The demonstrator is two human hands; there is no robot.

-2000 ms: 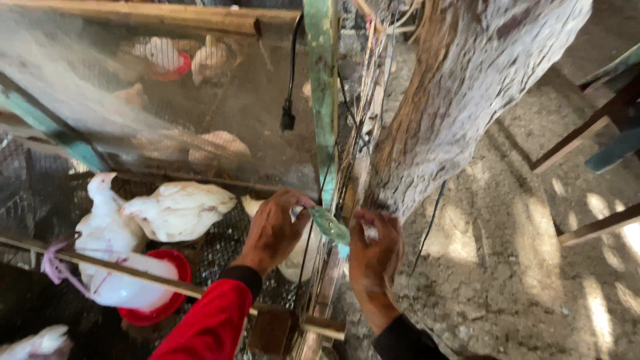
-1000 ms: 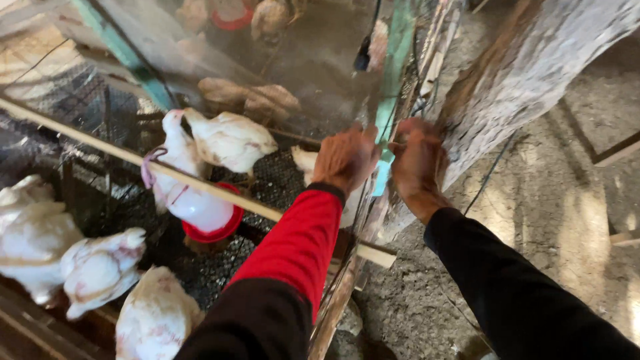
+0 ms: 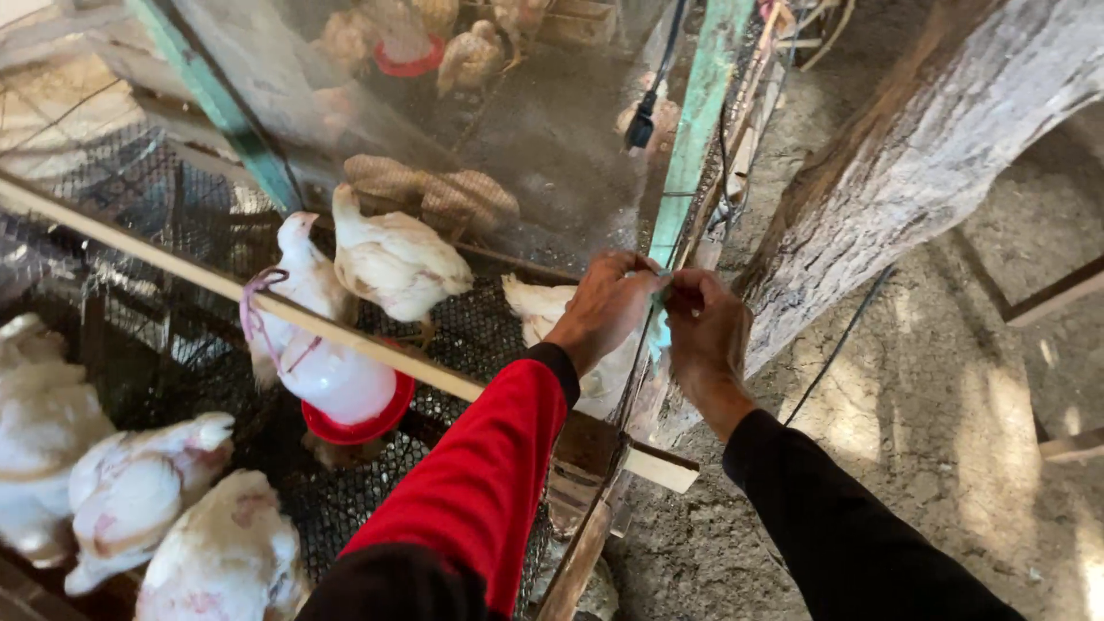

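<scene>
My left hand [image 3: 611, 302] and my right hand [image 3: 709, 332] meet at a green-painted wooden post [image 3: 700, 129] of a chicken pen. The fingertips of both pinch a small pale green piece of thin material [image 3: 659, 323], which lies against the post's lower part; its exact shape is mostly hidden by the fingers. Thin wire or cord runs down along the post beside my hands. Left of my left hand, a white chicken [image 3: 539, 306] stands partly behind it.
A wooden rail [image 3: 371, 345] crosses the pen, with a red-and-white poultry drinker [image 3: 349, 379] hanging from it by a purple cord. Several white chickens [image 3: 401, 259] stand on the mesh floor. A black plug [image 3: 640, 125] dangles above; a rough tree trunk [image 3: 914, 172] leans at the right.
Two seconds ago the pale green piece was spread between my hands; now my fingertips are close together on it and cover much of it. The view has shifted leftward over the pen.
</scene>
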